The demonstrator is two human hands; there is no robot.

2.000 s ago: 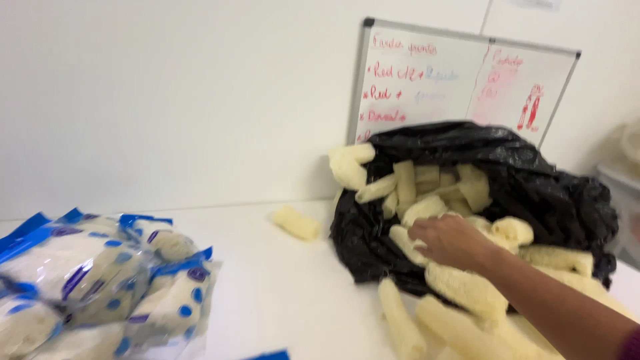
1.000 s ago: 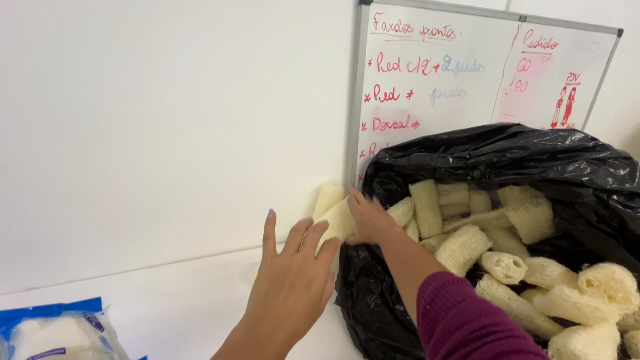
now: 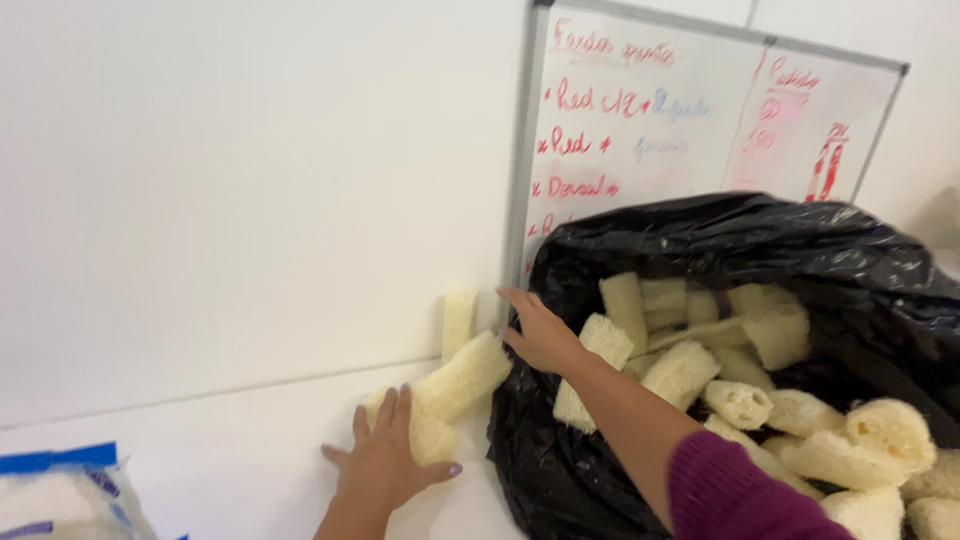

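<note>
Several pale loofah pieces [image 3: 465, 371] lie on the white table against the wall, left of a black plastic bag [image 3: 750, 232]. My left hand [image 3: 386, 457], fingers spread, rests on the nearest of them; whether it grips one is unclear. My right hand [image 3: 541, 334] is over the bag's left edge, fingers apart and holding nothing, just right of the table pieces. The bag's mouth gapes and shows many more loofah pieces [image 3: 679, 375], some cylindrical, some with holes at their cut ends. My right forearm crosses in front of part of them.
A framed whiteboard [image 3: 637, 67] with red and blue handwriting leans by the wall behind the bag. At the lower left lies a clear plastic package [image 3: 60, 495] with a blue edge and white contents. The white wall [image 3: 247, 187] rises behind the table [image 3: 262, 457].
Two seconds ago my right hand was among the loofahs in the bag. My left hand has moved down onto the table pieces, and my right hand has come away from the piece it was touching.
</note>
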